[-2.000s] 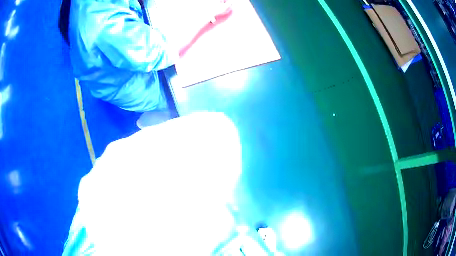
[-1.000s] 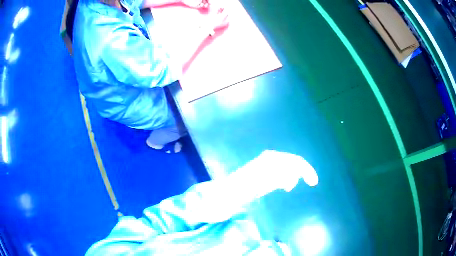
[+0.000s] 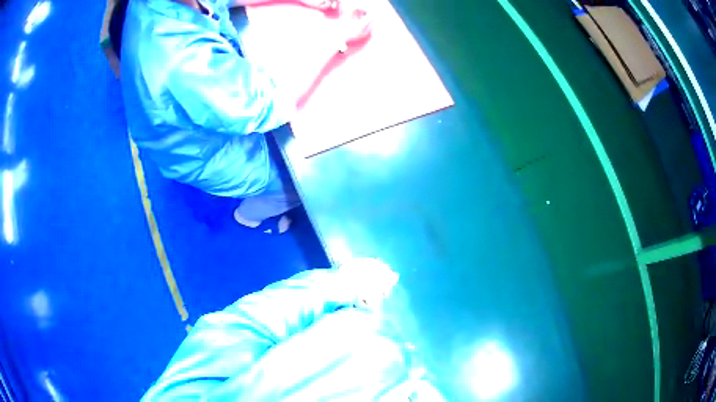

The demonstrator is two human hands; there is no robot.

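Observation:
My left hand (image 3: 375, 279) is a washed-out white glove shape at the near left edge of the green bench top (image 3: 471, 228). Its fingers are too overexposed to tell apart, and no held object can be made out. My light blue sleeve (image 3: 259, 326) reaches up to it from the bottom. Pale folds of cloth show at the bottom edge, but I cannot make out my right hand there.
A person in a light blue smock (image 3: 196, 86) sits at the upper left, bare hands over a large washed-out white and pink sheet (image 3: 385, 86). Brown cardboard (image 3: 620, 47) lies at the upper right. The blue floor (image 3: 71, 235) has a yellow line.
My left hand has drawn back from over the bench toward its near left edge, and the arm is now bent. The neighbour's hands have barely moved.

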